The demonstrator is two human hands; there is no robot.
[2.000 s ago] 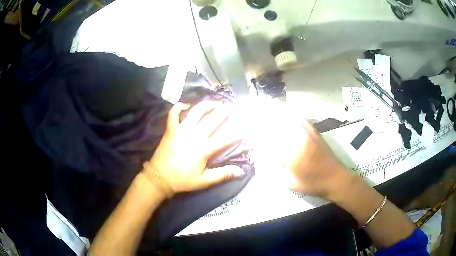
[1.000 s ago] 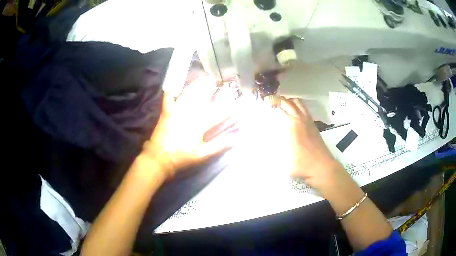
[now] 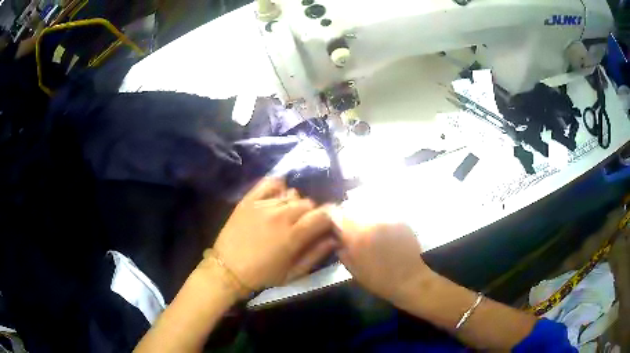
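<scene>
The dark navy garment (image 3: 173, 148) spreads over the left of the table and hangs over its front edge. Part of it lies under the white sewing machine's head (image 3: 304, 65), where lamp glare hides the needle. My left hand (image 3: 276, 231) is bent on the garment's near edge, fingers curled around cloth. My right hand (image 3: 376, 255) is beside it, its fingertips meeting the left hand's; blur and glare hide whether it pinches cloth.
To the right lie a small dark rectangle (image 3: 465, 166), thin metal tweezers or snips (image 3: 487, 114) on white paper, black scraps (image 3: 542, 114) and black-handled scissors (image 3: 597, 117). A yellow-framed rack (image 3: 83, 26) is at far left. White scraps (image 3: 580, 296) are below right.
Both hands have come back from the needle area toward the table's front edge and closed together. Garment cloth near the needle is now uncovered. The view has shifted, showing more of the machine arm.
</scene>
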